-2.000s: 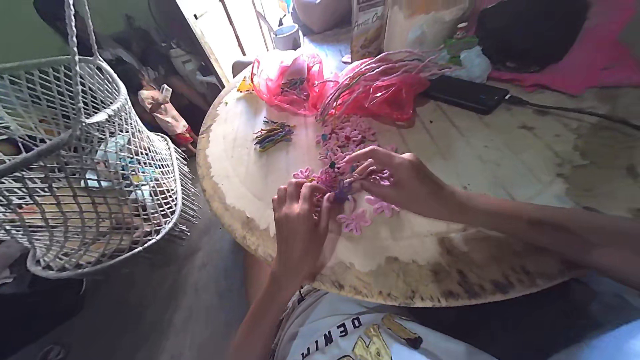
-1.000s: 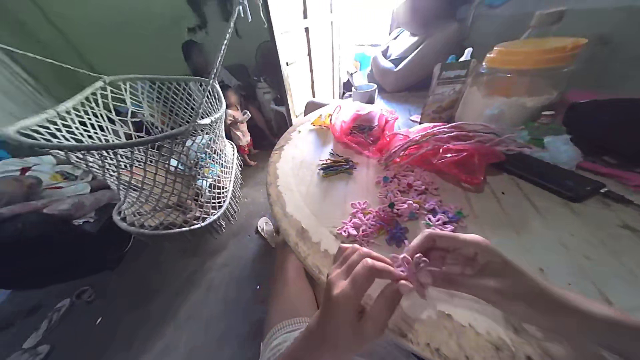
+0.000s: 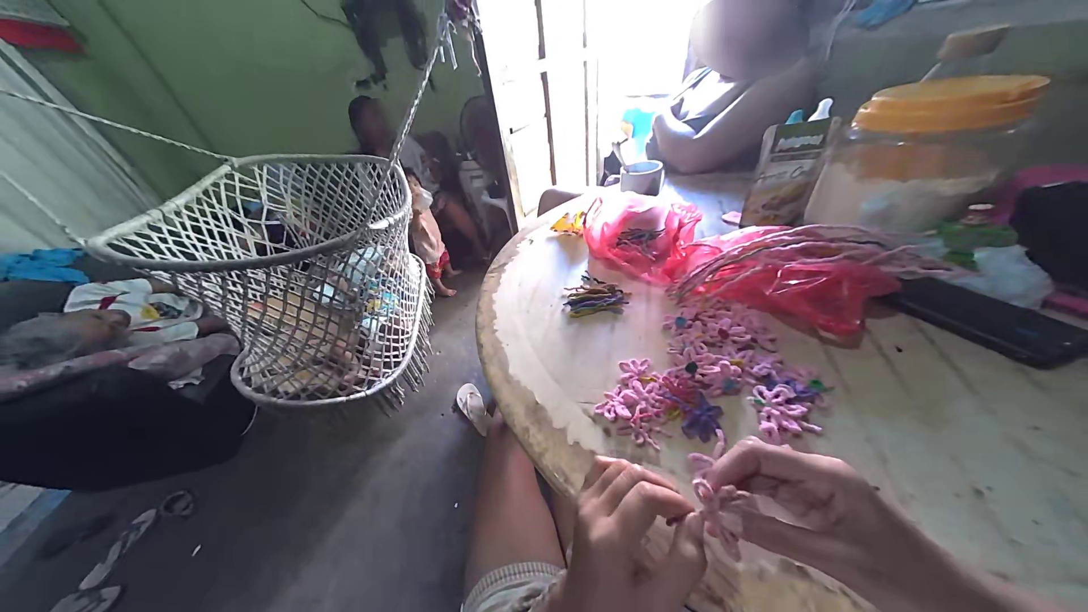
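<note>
My right hand [image 3: 816, 501] pinches a pink pipe-cleaner flower [image 3: 718, 501] between thumb and fingers, over the near edge of the round wooden table [image 3: 544, 408]. Close beside it, my left hand [image 3: 637, 527] has its thumb and forefinger together at the flower's left side, around a small dark bit too small to name. Beyond the hands lies a pile of pink flowers [image 3: 722, 340], with a purple flower [image 3: 701, 418] at its near side. A small bundle of short, dark and yellow fuzzy stems [image 3: 595, 297] lies to the left of the pile.
Behind the pile are red plastic bags [image 3: 790, 285] with long pale pink stems [image 3: 816, 242] on top. A black phone [image 3: 990, 319], an orange-lidded jar [image 3: 918, 153], a carton [image 3: 786, 170] and a grey mug [image 3: 642, 177] stand or lie farther back. A woven hammock cradle [image 3: 314, 297] hangs left; people are beyond.
Both hands have moved from over the flower pile to the near table edge, holding a flower there. The view has swung left and up since the earliest frame.
</note>
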